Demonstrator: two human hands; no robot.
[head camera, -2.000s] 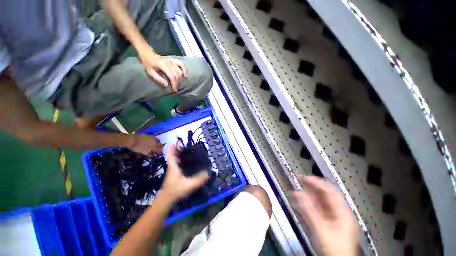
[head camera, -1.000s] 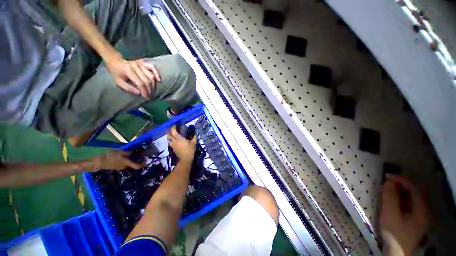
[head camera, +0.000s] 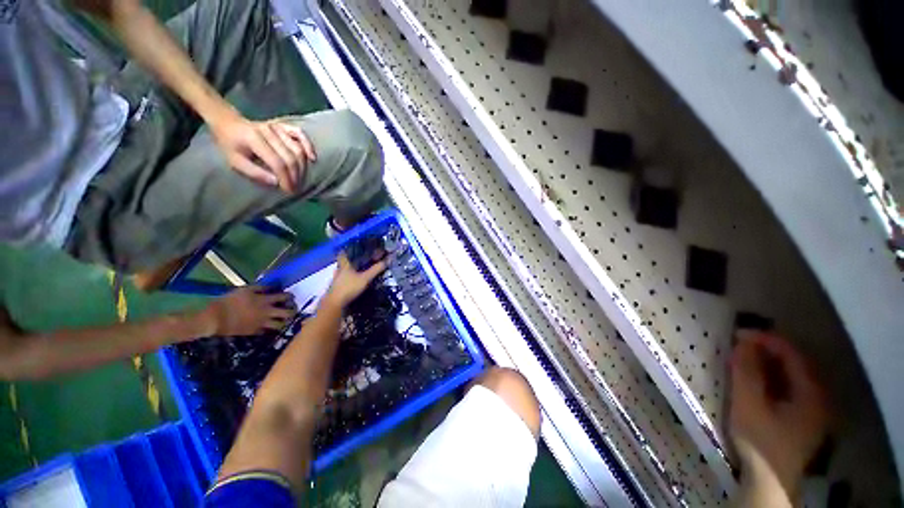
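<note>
The blue bin (head camera: 396, 397) sits low in front of me, filled with black power adapters (head camera: 421, 288) and tangled cords, with a white liner (head camera: 313, 286) showing near its far side. My left hand (head camera: 355, 282) is over the bin's far part, thumb and fingers apart around dark units; whether it grips one is unclear. My right hand (head camera: 778, 397) is curled at the rack shelf (head camera: 634, 248), close to the black squares (head camera: 706, 270); the dark area inside its fingers cannot be made out.
A seated coworker's one hand (head camera: 253, 316) is in the bin beside the liner, the other (head camera: 266, 151) on the knee. Stacked blue bins (head camera: 149, 466) stand at lower left. A rail (head camera: 555, 213) and a large grey shelf edge (head camera: 763, 149) run along the right.
My left hand has moved from the bin's middle to its far part; the black adapters seen in it earlier are no longer distinct. My right hand has moved further right onto the shelf.
</note>
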